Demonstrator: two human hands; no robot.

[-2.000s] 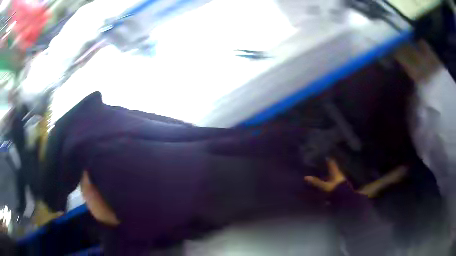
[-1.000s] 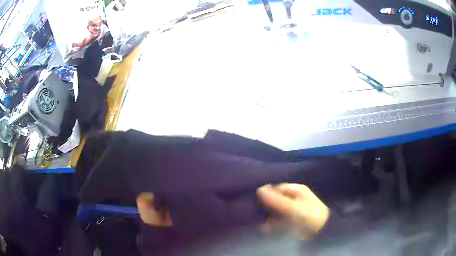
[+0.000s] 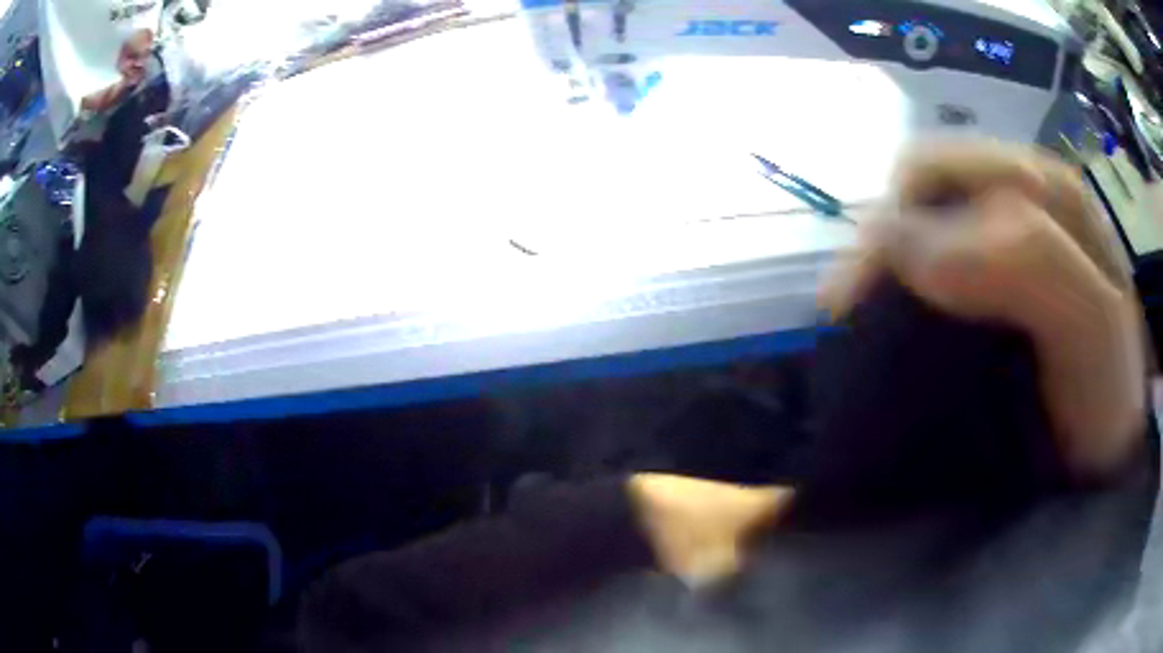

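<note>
My right hand [image 3: 995, 249], blurred, is raised at the right over the table's front edge. Its fingers are closed on the top of a dark garment piece [image 3: 918, 396], which hangs down from them. My left hand [image 3: 708, 523] is low at the centre, blurred and partly hidden by dark cloth; its fingertips do not show, so its grip cannot be told. The white sewing machine head [image 3: 829, 51] stands at the back. Teal-handled thread snips [image 3: 801, 189] lie right of the needle area.
The white table [image 3: 383, 217] has a blue front edge [image 3: 510, 385] and a wood-coloured section at left. A short dark thread end [image 3: 523, 248] lies on it. A blue-rimmed basket [image 3: 179, 526] stands low at left. Another person [image 3: 121, 230] is at far left.
The cloth has moved from the centre to the right and up with my right hand. My left hand has moved right. The view has shifted, showing more of the basket.
</note>
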